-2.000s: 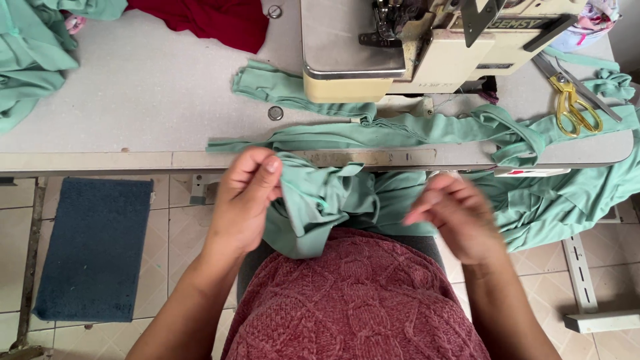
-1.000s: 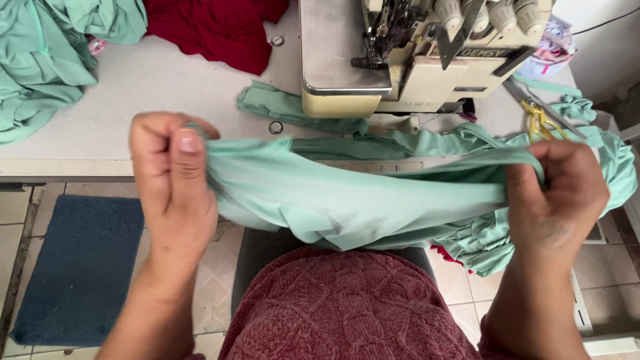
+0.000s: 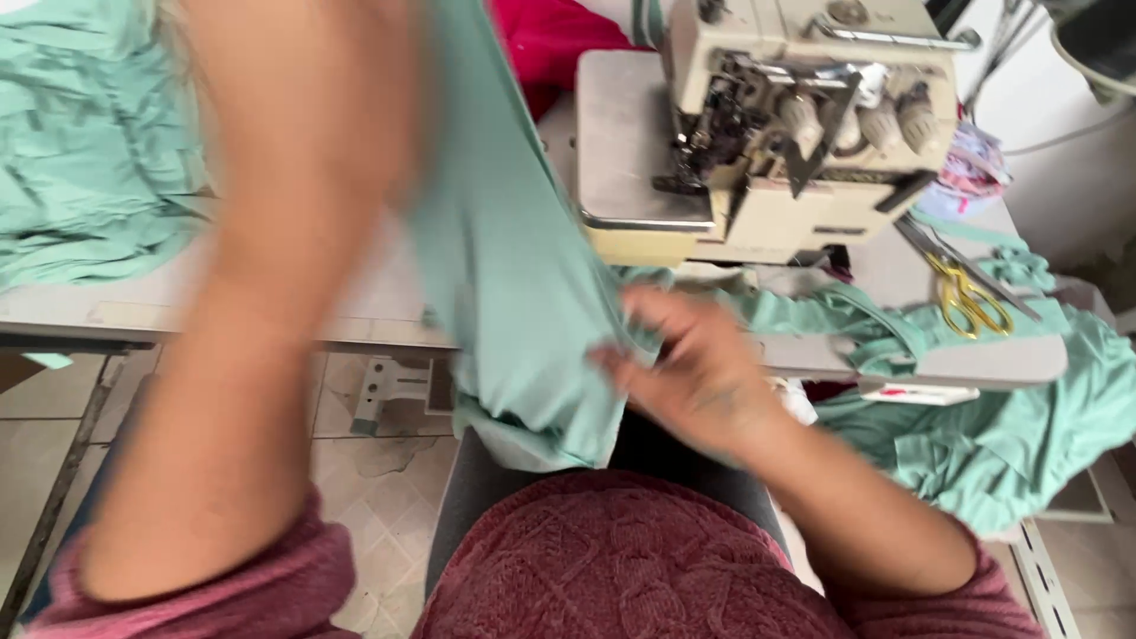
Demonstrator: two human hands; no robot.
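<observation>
A pale green fabric piece (image 3: 524, 293) hangs from the top of the view down to my lap, in front of the table. My left hand (image 3: 328, 71), raised at the upper left, is badly blurred beside the fabric's upper part; its fingers cannot be made out. My right hand (image 3: 692, 364) is at the fabric's right edge, lower down, fingers bent and blurred, and whether they pinch the cloth is unclear. Behind it stands an overlock sewing machine (image 3: 799, 169) with a metal plate (image 3: 626, 142) at its left.
Gathered green cloth (image 3: 80, 151) is heaped on the left, red fabric (image 3: 577, 35) behind. Yellow-handled scissors (image 3: 972, 297) lie on the right of the table (image 3: 1021, 359), near a green strip (image 3: 799, 311). More green cloth (image 3: 1021, 426) hangs over the right edge.
The green fabric was stretched sideways between both hands one second ago; now it hangs lengthwise. My left hand has gone up, and my right hand has moved inward. The view has shifted.
</observation>
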